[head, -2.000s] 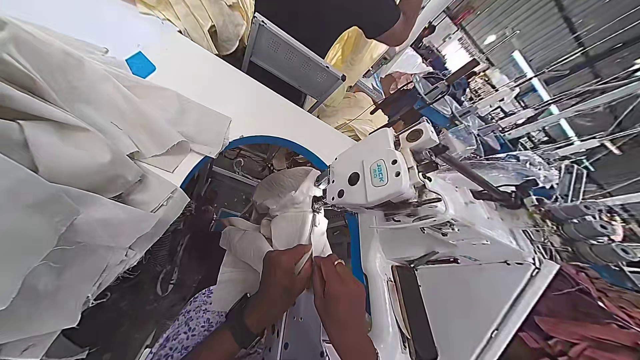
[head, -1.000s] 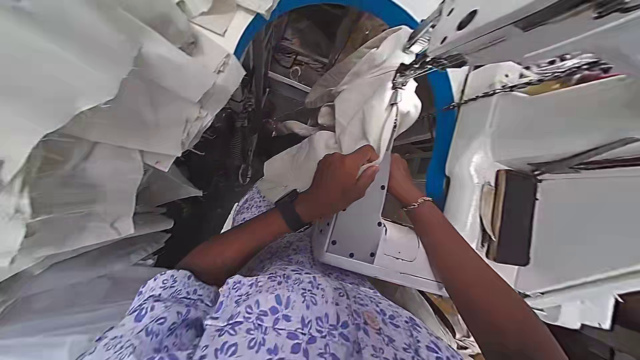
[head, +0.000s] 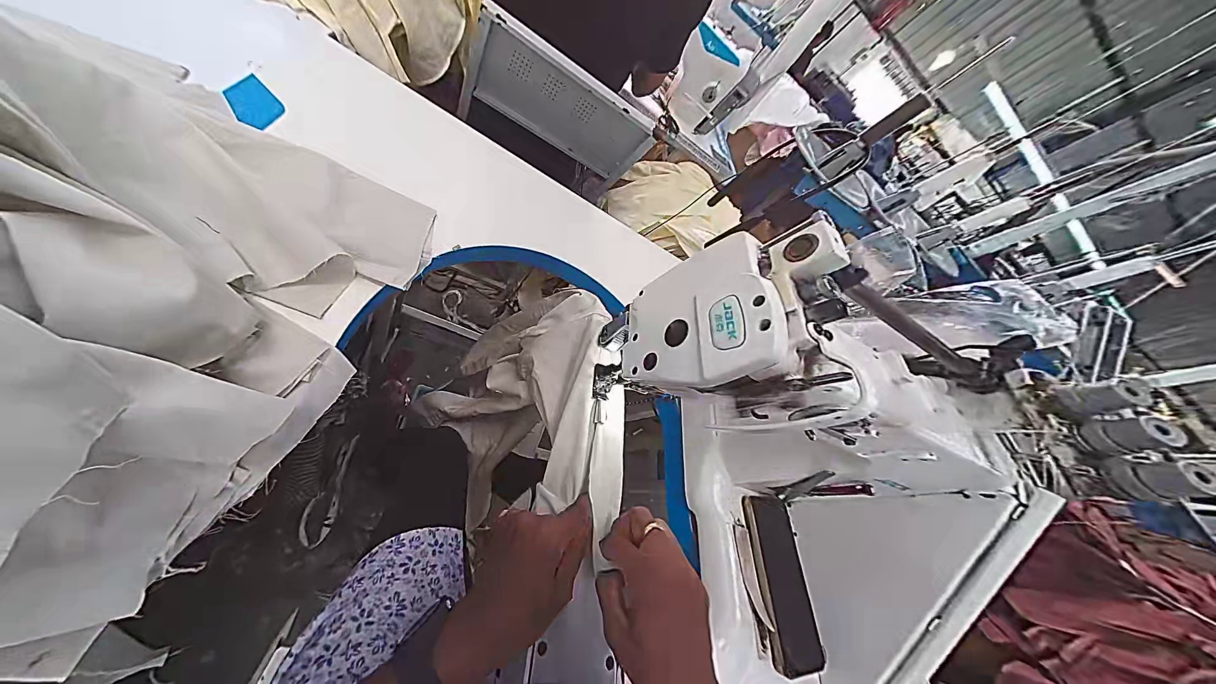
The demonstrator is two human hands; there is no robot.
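Observation:
A white Jack industrial sewing machine stands at centre right, its needle area at the left end of its head. Cream fabric passes under the presser foot and drapes over the narrow machine arm toward me. My left hand grips the left side of the fabric between thumb and fingers. Close beside it, my right hand, with a ring on one finger, pinches the fabric's right strip. Both hands are below the needle area. The fingertips under the cloth are hidden.
Layered cream fabric pieces cover the left of the white table. A blue-edged opening surrounds the machine arm. Thread cones stand at far right, above reddish cloth. Part of another person shows at the top.
The view has swung away from the close downward look of one second ago. Both hands still hold the fabric; compared with two seconds ago, they sit farther from the needle, with a longer straight stretch of cloth between.

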